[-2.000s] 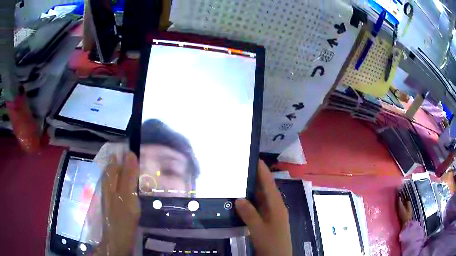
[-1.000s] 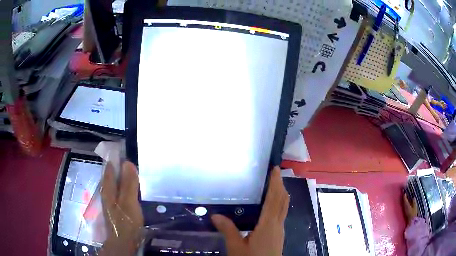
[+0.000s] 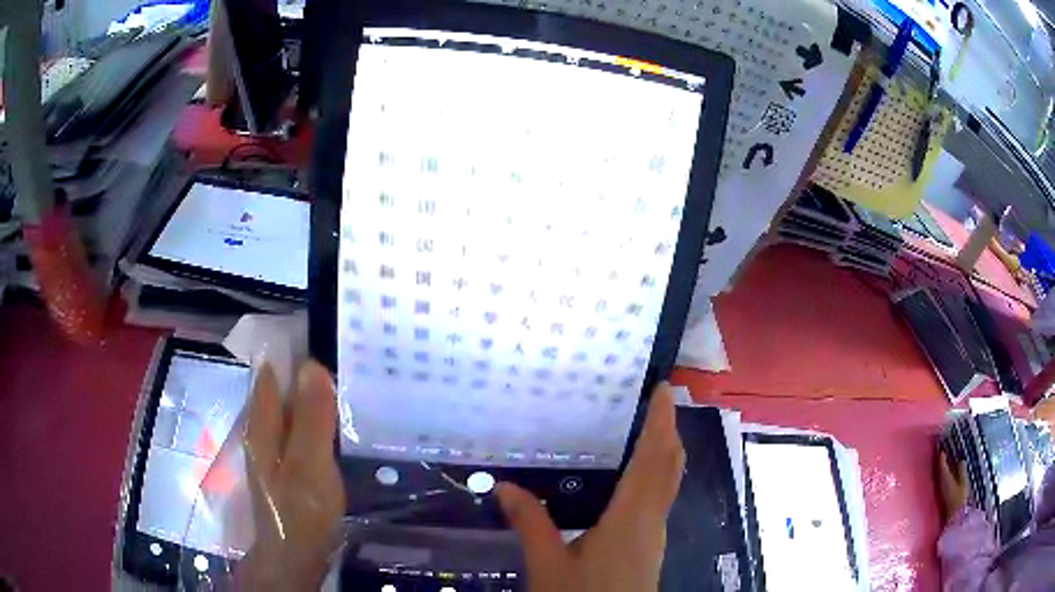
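Note:
A black-framed tablet (image 3: 509, 266) is held upright in front of the chart. Its screen shows rows of characters from the chart, with round camera buttons at the bottom. My left hand (image 3: 292, 486) grips its lower left edge, with clear film around the fingers. My right hand (image 3: 607, 509) grips its lower right edge, the thumb on the lower frame beside the white shutter button. The camera test chart (image 3: 758, 139) stands behind, partly hidden by the tablet.
Tablets lie at left (image 3: 235, 235), lower left (image 3: 185, 451) and right (image 3: 801, 509) on the red bench (image 3: 798, 335). Another tablet lies below the held one. Stacks stand at the back left. A yellow card (image 3: 885, 145) hangs upper right. Another person's hand (image 3: 953, 480) is on tablets at far right.
The held tablet has risen closer to the view. Its screen has gone from a picture of a person, through plain white, to the chart's characters. My right thumb has moved left along the lower frame.

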